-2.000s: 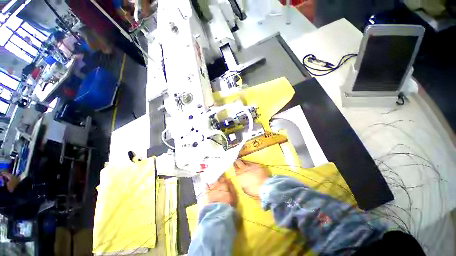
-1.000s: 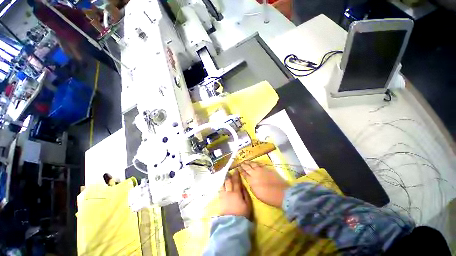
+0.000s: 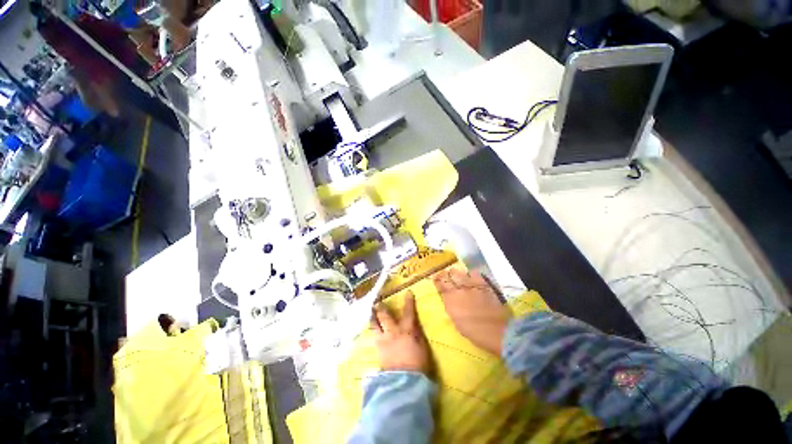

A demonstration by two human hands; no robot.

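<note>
A bright yellow cut panel [image 3: 465,381] lies under both hands, its top edge at the orange-brown edge strip [image 3: 419,273] with dark handwriting. My left hand [image 3: 402,336] lies flat on the panel just below the strip, fingers spread. My right hand [image 3: 473,310] lies flat on it to the right, fingertips at the strip. The white head of the pattern sewing machine [image 3: 260,251] stands to the left of the hands; the needle area is hidden behind the curved white tube [image 3: 386,251]. More yellow cloth [image 3: 417,186] shows behind the clamp carriage.
A yellow panel stack [image 3: 169,386] lies left of the machine. A dark control screen [image 3: 608,113] stands at the right, a coiled cable [image 3: 499,121] beside it. Loose dark threads [image 3: 686,295] lie on the right table. A red-orange bin [image 3: 460,22] and a blue bin [image 3: 100,186] are behind.
My hands have moved apart: the right lies further right along the strip, the left has its fingers spread. The view has shifted; the strip and clamp stay beside the head.
</note>
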